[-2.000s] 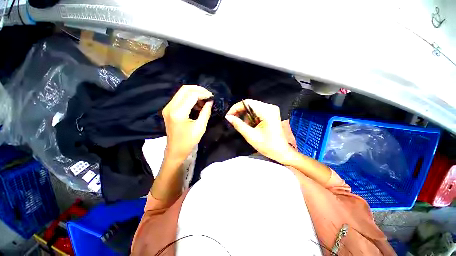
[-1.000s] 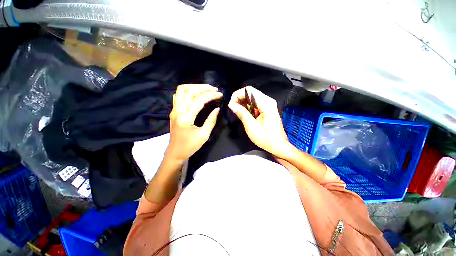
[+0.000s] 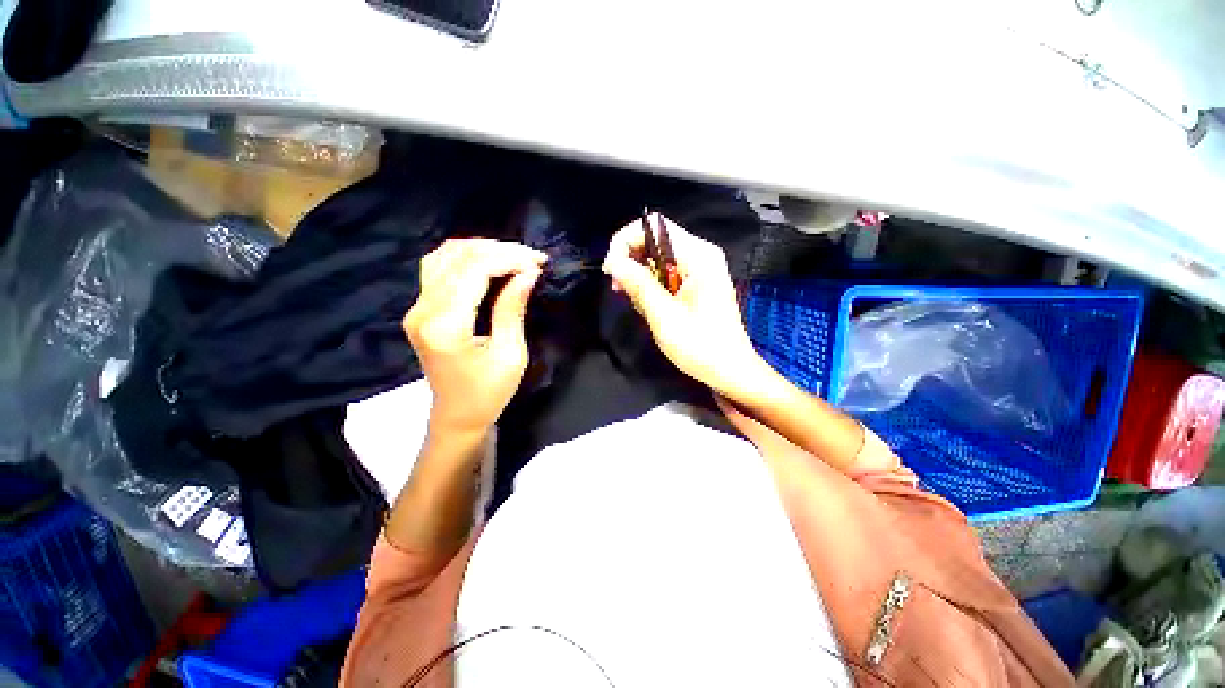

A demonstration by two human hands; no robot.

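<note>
A black garment (image 3: 323,316) lies over my lap below the table edge. My left hand (image 3: 470,323) is above it, with thumb and forefinger pinched together; anything between them is too fine to make out for sure. My right hand (image 3: 678,296) is a little to the right, apart from the left hand, with its fingertips pinched. A small dark two-pronged tool, like thread snips (image 3: 660,250), with reddish-brassy glints, is tucked in my right hand and its tips point up. A faint fine line, possibly thread, shows between the hands.
The white table (image 3: 605,94) crosses the top, with a black phone (image 3: 450,11) on it. A clear plastic bag (image 3: 94,296) lies left. A blue crate (image 3: 994,464) with plastic inside stands right, beside a red object (image 3: 1166,419). A white piece (image 3: 392,427) lies under my left forearm.
The hands have moved apart, and the left fingertips have closed into a pinch. The view has shifted, so a dark item now shows at the table's far left.
</note>
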